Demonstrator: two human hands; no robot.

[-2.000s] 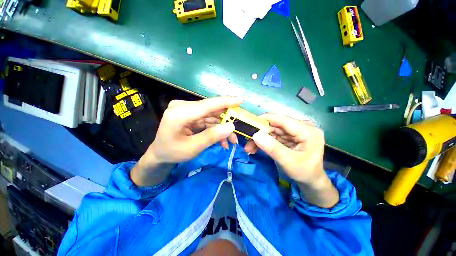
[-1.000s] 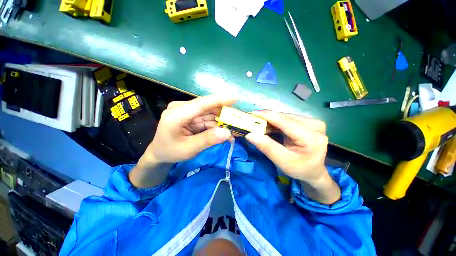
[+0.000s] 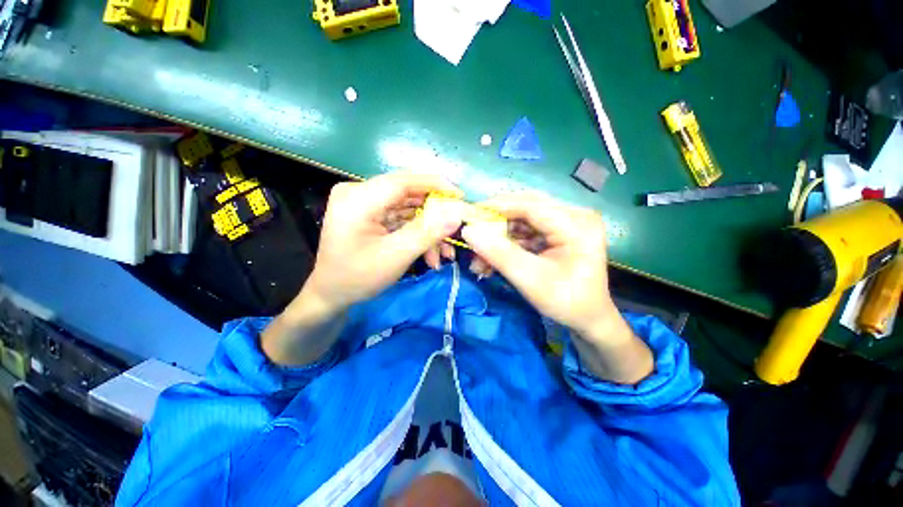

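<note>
A small yellow device housing (image 3: 443, 206) is held between both hands at the bench edge, above the lap. My left hand (image 3: 381, 238) grips its left end, the thumb on its face. My right hand (image 3: 550, 253) grips its right end, the thumb close to the left thumb. The thumbs and fingers cover most of the housing; its dark window is not clearly seen.
On the green bench (image 3: 297, 79) lie tweezers (image 3: 592, 94), a blue triangle (image 3: 521, 139), a grey square (image 3: 590, 174), a clear-yellow lighter (image 3: 691, 145), a metal bar (image 3: 709, 194), several yellow units (image 3: 357, 16) and a heat gun (image 3: 832, 267) at right.
The housing has tilted so its dark window, seen earlier, is now hidden. Both thumbs have come together over its middle. The bench items have shifted slightly left and up in view.
</note>
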